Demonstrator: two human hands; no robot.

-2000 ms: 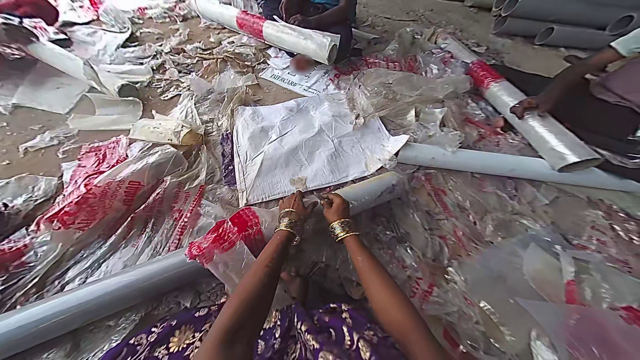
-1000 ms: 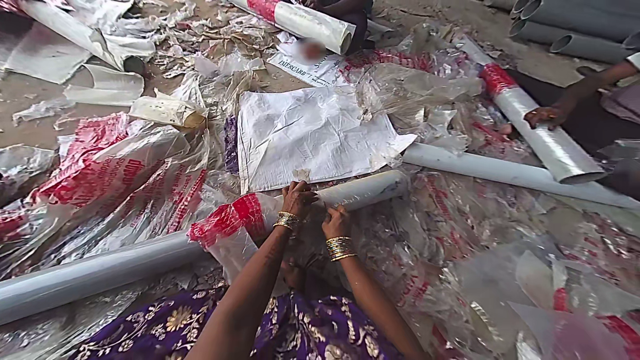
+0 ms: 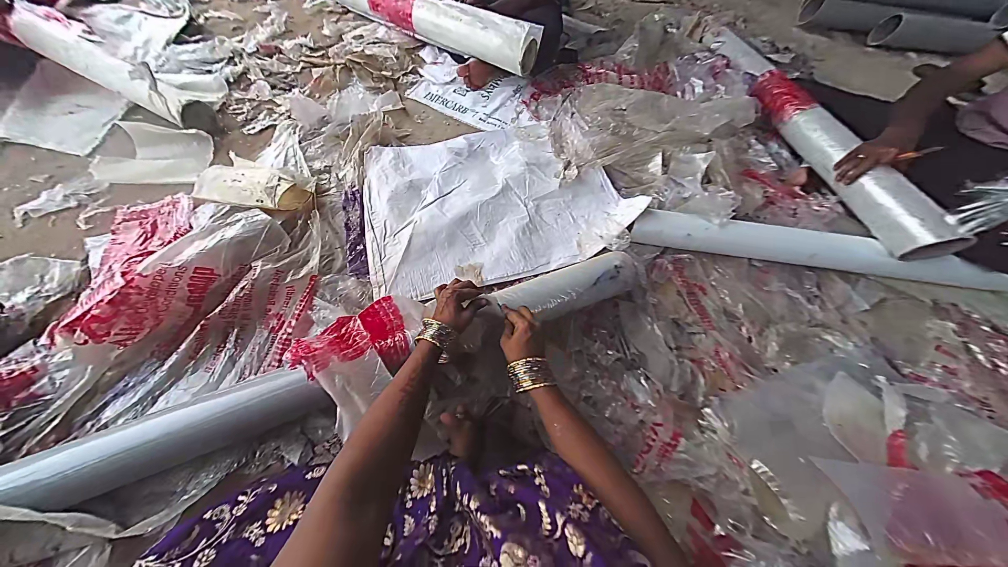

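Note:
A grey plastic pipe (image 3: 567,285) lies slantwise in front of me, partly wrapped in clear plastic film with a red printed band (image 3: 386,331). My left hand (image 3: 455,305) rests on the pipe just right of the red band, its fingers bent against the film. Close beside it, my right hand (image 3: 521,335) has its thumb and fingers pinched together at the pipe's near side. Whatever is between the fingertips of either hand is too small to make out. Just beyond the pipe a creased white sheet (image 3: 480,209) lies flat, with a small torn scrap (image 3: 469,272) at its near edge.
Torn plastic film (image 3: 197,291) covers much of the ground. Another grey pipe (image 3: 787,242) runs to the right. A person's hand (image 3: 874,157) rests on a wrapped pipe (image 3: 866,181) there. Beyond the sheet, a second person sits by another wrapped pipe (image 3: 465,31). More pipes (image 3: 929,31) lie far right.
My hands were close together two seconds ago, then a little apart; my right hand is now higher against the pipe, nearer my left. The right-hand person's hand stays on the wrapped pipe.

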